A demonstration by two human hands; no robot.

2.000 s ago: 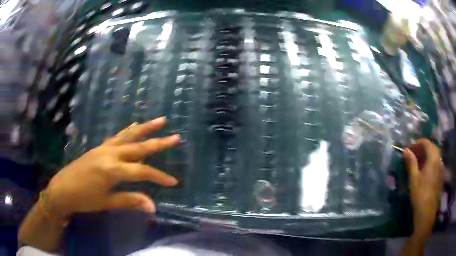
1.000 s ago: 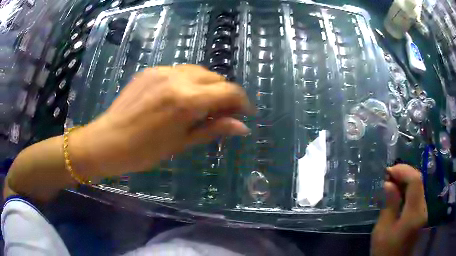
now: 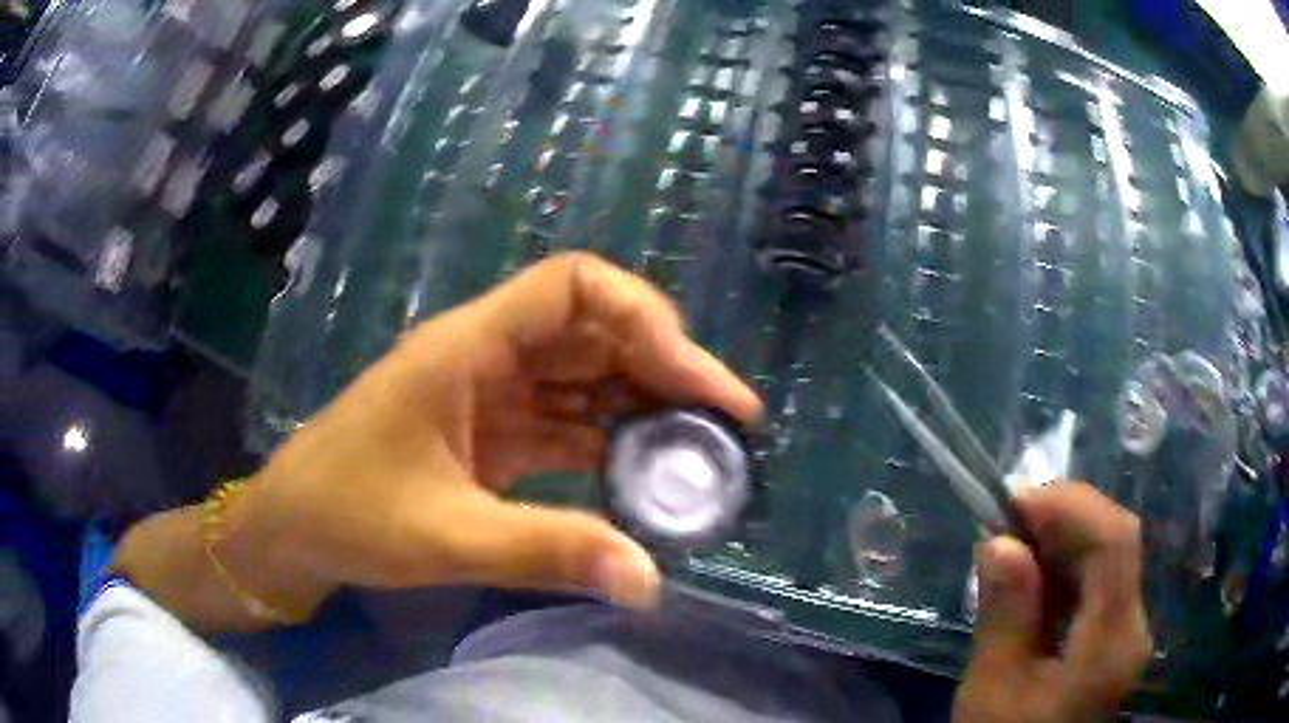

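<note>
My left hand (image 3: 481, 438) holds a round speaker driver (image 3: 681, 477) by its rim between thumb and fingers, above the front edge of the tray. Its black rim and shiny pale centre face me. My right hand (image 3: 1060, 600) holds silver tweezers (image 3: 950, 445) at the right; their two prongs are apart, point up and left, and touch nothing that I can see. The clear ribbed tray (image 3: 679, 304) lies below, with a row of black units (image 3: 823, 156) standing on edge in one slot row.
Loose black units with pale centres (image 3: 290, 127) and stacked clear trays (image 3: 106, 184) are at the left. A white slip (image 3: 1043, 459) lies on the tray behind my right hand. Clear round parts (image 3: 1142, 413) are at the right, another clear round part (image 3: 878, 537) near the front.
My left hand has moved back towards me and now shows the driver in its grip. My right hand has come inward with the tweezers raised. The view has shifted left.
</note>
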